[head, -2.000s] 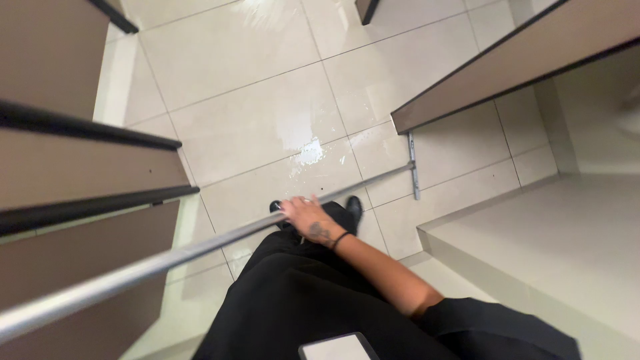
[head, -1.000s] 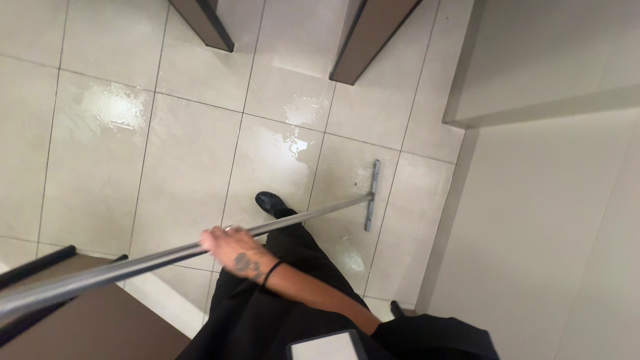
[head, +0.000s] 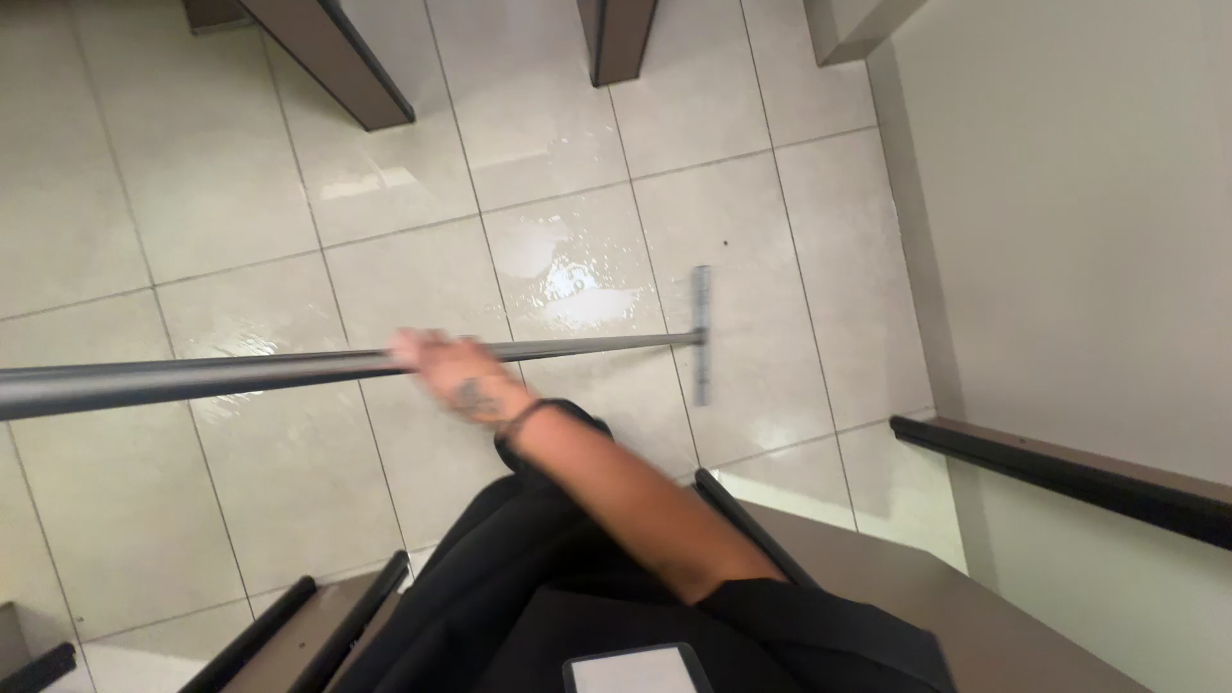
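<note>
A long metal pole (head: 192, 378) runs from the left edge across to the grey, narrow head of a floor squeegee (head: 702, 371), which rests on the wet tiled floor right of centre. My right hand (head: 457, 371), blurred, is closed around the middle of the pole, back of the hand up, with a dark band at the wrist. The squeegee head lies to the right of that hand, beyond some glossy wet tiles. My left hand is out of view.
Brown partition panels (head: 332, 58) with dark edges jut in from the top, and a second panel (head: 621, 43) stands beside them. More dark-edged panels (head: 1059, 476) are at the lower right and lower left. A pale wall (head: 1068, 221) rises along the right.
The view has turned and shifted strongly. My right hand stays on the pole throughout. The squeegee head has changed its place on the floor, and partition panels now show at the lower right.
</note>
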